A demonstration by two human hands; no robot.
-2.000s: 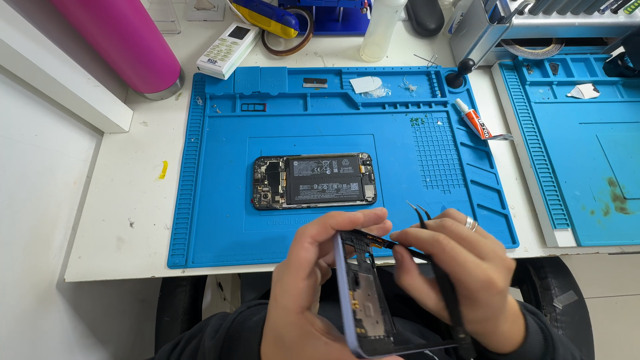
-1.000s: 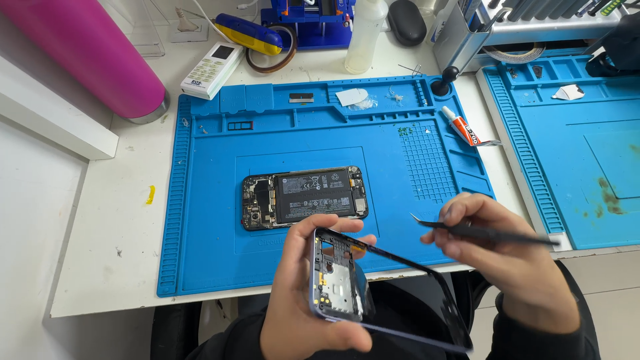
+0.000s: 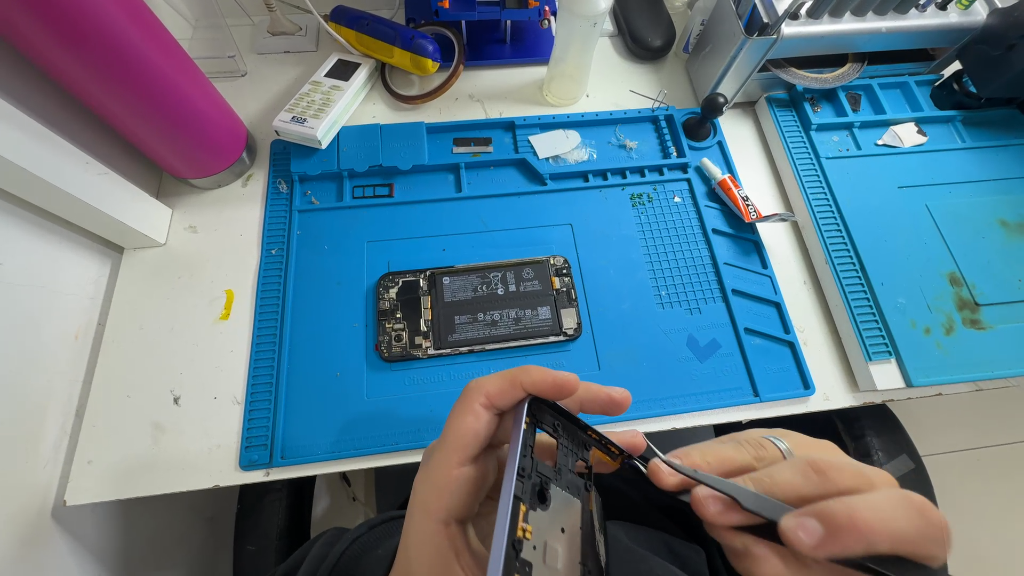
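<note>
My left hand (image 3: 472, 448) grips a phone's frame (image 3: 552, 480) with a purple edge, tilted in front of the bench edge; gold contacts and a metal plate show inside it. In my right hand (image 3: 800, 496) are black curved tweezers (image 3: 740, 496), their fingers-side tips at the frame's upper right inner edge. What lies between the tips is too small to tell. An opened smartphone (image 3: 420, 308) with its black battery (image 3: 496, 302) and circuit board exposed lies on the blue silicone repair mat (image 3: 336, 400), beyond both hands and untouched.
A red and white glue tube (image 3: 732, 192) rests over the mat's right edge. Behind the mat stand a white remote-like device (image 3: 324, 100), a brown tape roll (image 3: 448, 48) and a clear bottle (image 3: 572, 56). A pink flask (image 3: 152, 80) is left; a second blue mat (image 3: 944, 264) lies right.
My right hand with the tweezers has moved left, back to the frame's edge, from which it stood apart a second ago. My left hand still holds the frame, now more upright.
</note>
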